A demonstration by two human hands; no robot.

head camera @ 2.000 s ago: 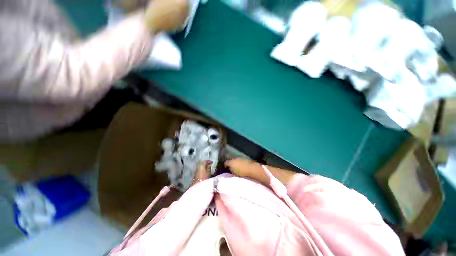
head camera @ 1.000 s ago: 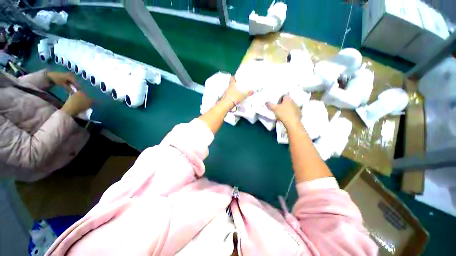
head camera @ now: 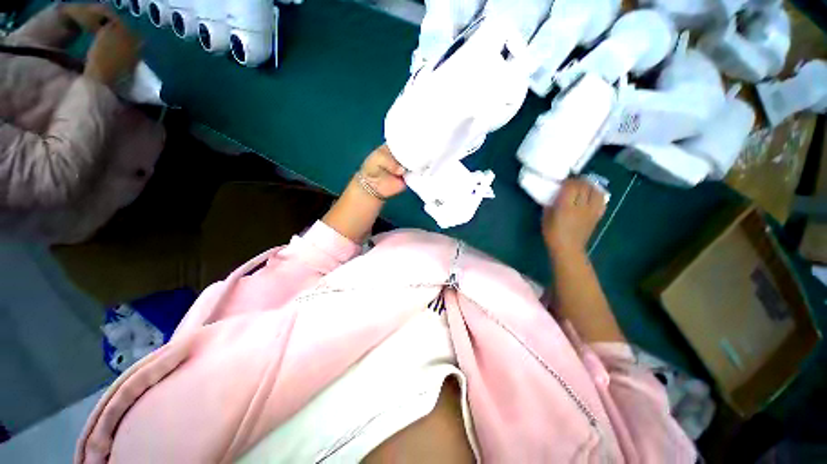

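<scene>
My left hand grips a white security camera low over the bench's near edge; its fingers are partly hidden behind the white plastic. A larger white camera body lies right above it, and I cannot tell whether the two touch. My right hand has its fingers closed at a small white part, mostly hidden by the fingers. It is just below a white camera at the front of the loose pile.
More white cameras are heaped at the upper right on a brown cardboard sheet. A shallow open carton is at the right. A row of cameras stands at upper left, near another person's hands. A blue bin is lower left.
My hands have drawn back from the pile towards my body and moved apart. A white camera has come with my left hand. The view has tilted down and closer to the bench.
</scene>
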